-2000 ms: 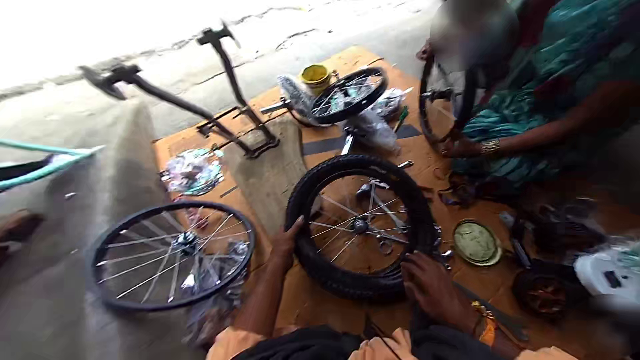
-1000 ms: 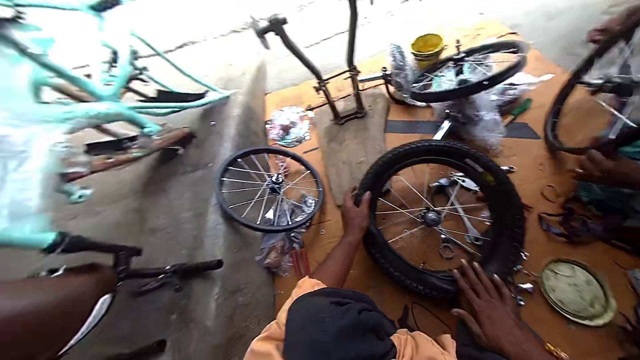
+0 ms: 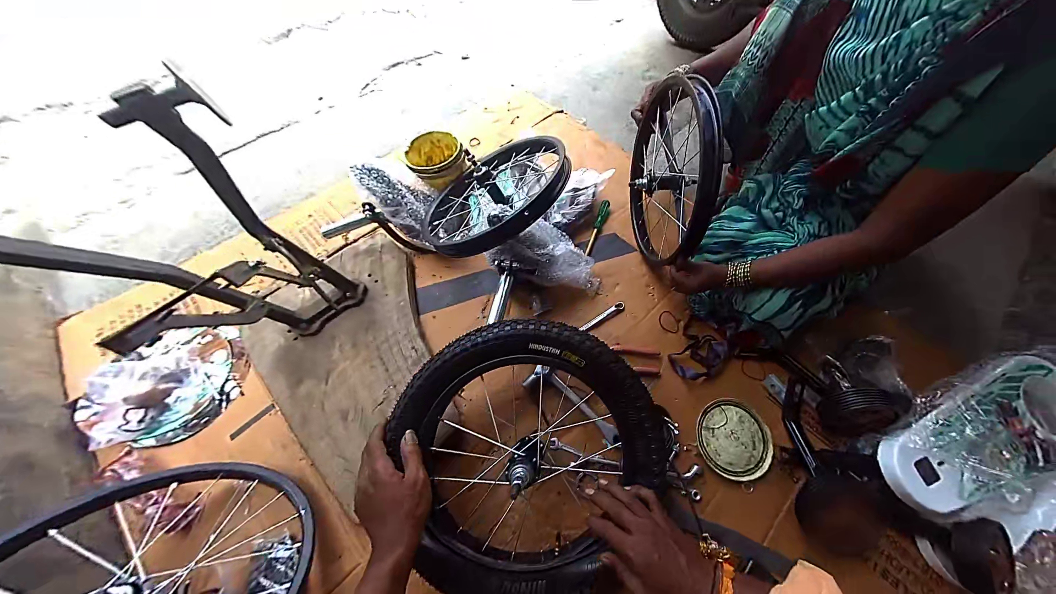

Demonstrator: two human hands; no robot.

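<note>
A small bicycle wheel with a knobbly black tyre [image 3: 528, 338] stands tilted in front of me, low in the middle of the view. My left hand [image 3: 396, 487] grips the tyre on its left side, thumb along the sidewall. On the lower right, my right hand [image 3: 639, 532] rests on the tyre and rim with its fingers bent; whether it grips or presses there I cannot tell. Through the spokes, several spanners [image 3: 577, 398] show on the cardboard. A bare wheel rim with spokes [image 3: 305, 528] lies at the lower left, cut off by the frame.
Cardboard [image 3: 528, 115] covers the ground. A metal frame stand [image 3: 223, 190] rises at left. Behind lie another wheel [image 3: 549, 206], a yellow tub [image 3: 433, 157] and a green-handled screwdriver [image 3: 601, 216]. At right are a round lid [image 3: 734, 440], wrapped white parts [image 3: 924, 470] and a person holding a rim [image 3: 708, 165].
The view has swung right and back since a second ago. The tyred wheel stays between my hands, and my left hand is still on its left side.
</note>
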